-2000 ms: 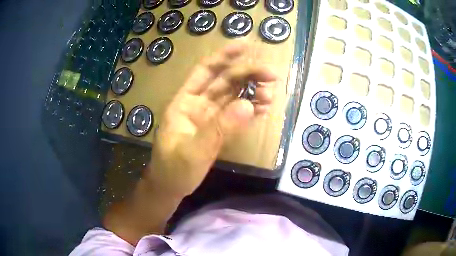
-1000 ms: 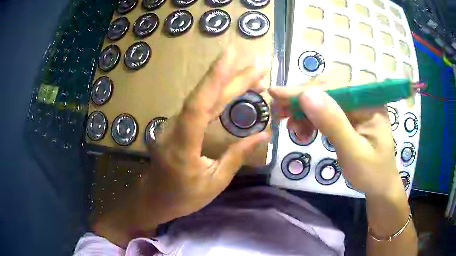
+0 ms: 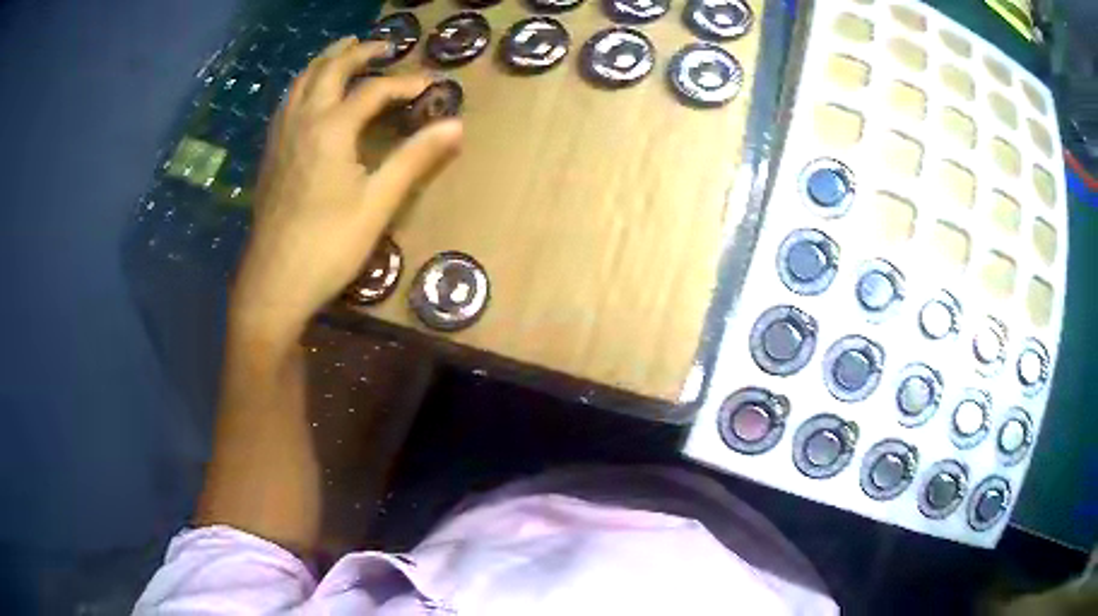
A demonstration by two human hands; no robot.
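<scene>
My left hand [image 3: 319,181] reaches over the tan cardboard in the tray [image 3: 578,253]. Its thumb and fingers pinch the edges of a small dark speaker driver [image 3: 434,106]; whether it is lifted cannot be told. More drivers stand dark face up in rows beyond, such as this one [image 3: 536,45]. A driver [image 3: 453,290] lies near the tray's front edge, with another [image 3: 376,271] partly behind my hand. A blurred skin-toned patch at the bottom right corner may be my right hand [image 3: 1048,598], cut off by the edge.
The white foam tray [image 3: 710,439] stands close to the right. Its near rows hold drivers [image 3: 785,341] back up; the far cutouts show tan. Clear plastic with glints [image 3: 193,163] lies left. Green mat shows at the far right.
My left hand has moved left and away from the foam side, to the tray's drivers. The right hand and green probe have left the centre. The foam's left column has one more driver than two seconds ago.
</scene>
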